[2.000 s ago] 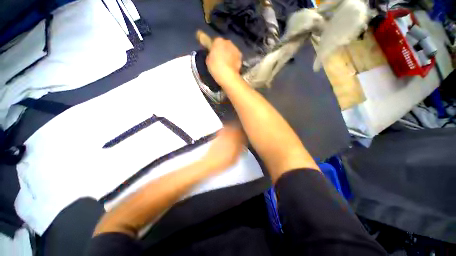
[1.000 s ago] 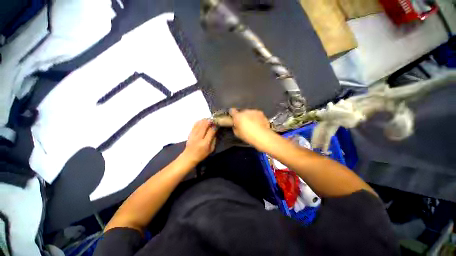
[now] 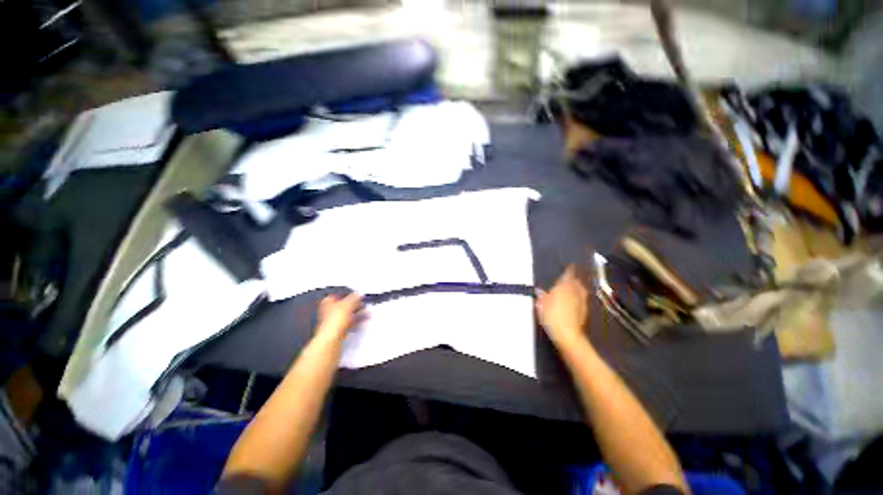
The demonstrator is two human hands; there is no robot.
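Observation:
A white interlined garment panel [image 3: 416, 232] lies flat on the dark pressing table [image 3: 678, 387], with a long dark seam strip lengthwise and a dark angled line above it. My left hand [image 3: 341, 314] is on the panel at the left end of the seam strip, its fingertips at the fabric. My right hand [image 3: 564, 305] is at the panel's right edge, where the seam strip ends. Whether the fingers pinch the cloth is too blurred to tell. The steam iron [image 3: 654, 276], with its tan handle, stands on the table to the right of my right hand.
Another white panel with dark lines [image 3: 184, 324] hangs over the left edge. More white pieces [image 3: 387, 145] lie at the far side before a padded dark pressing arm [image 3: 310, 82]. Crumpled dark cloth [image 3: 658, 155] lies far right. The cloth-wrapped hose [image 3: 775, 295] runs right from the iron.
The view has tilted up and shows more of the table. My right hand has let go of the iron, which now stands to the right. My hands have moved apart, to the seam strip.

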